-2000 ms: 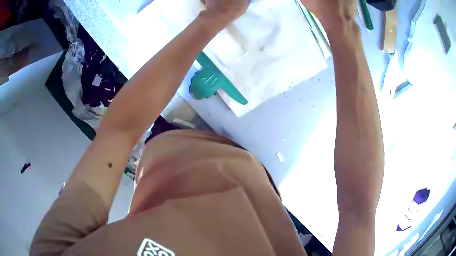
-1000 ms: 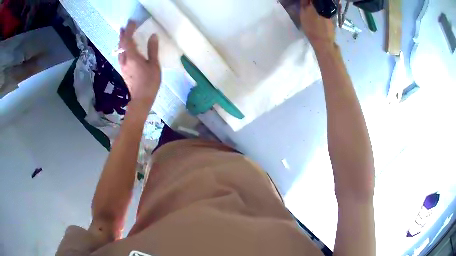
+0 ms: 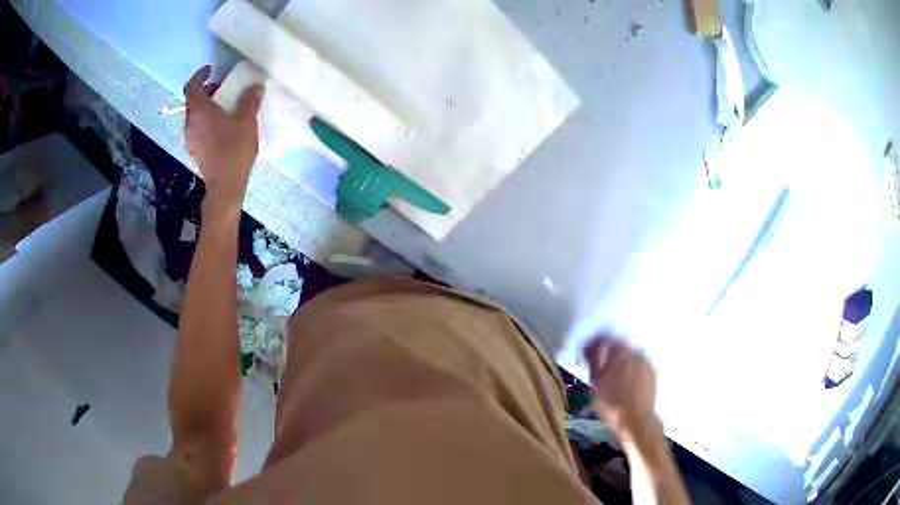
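A cream-white fabric stack point(image 3: 474, 89) lies on the table, with a narrow strip point(image 3: 326, 87) along its left side. A green clamp point(image 3: 370, 180) sits over its near end at the table edge. My left hand point(image 3: 222, 138) is at the stack's left, thumb and fingers spread around a small pale cut piece point(image 3: 240, 87); whether it grips this piece is unclear. A thin white stick point(image 3: 174, 110) pokes out from its fingers. My right hand point(image 3: 617, 380) is blurred, fingers curled, by the table's front edge; its contents cannot be made out.
The pale table point(image 3: 562, 217) has a worn front edge. Pale scraps point(image 3: 728, 89) and a wooden strip's end point(image 3: 705, 16) lie at the upper right. A dark-and-white object point(image 3: 848, 340) is at the far right. Scraps point(image 3: 266, 306) are bundled beneath the table.
My right hand has come back from the black object at the top to the front edge. That object is out of view. The camera view has shifted; my left hand remains beside the stack.
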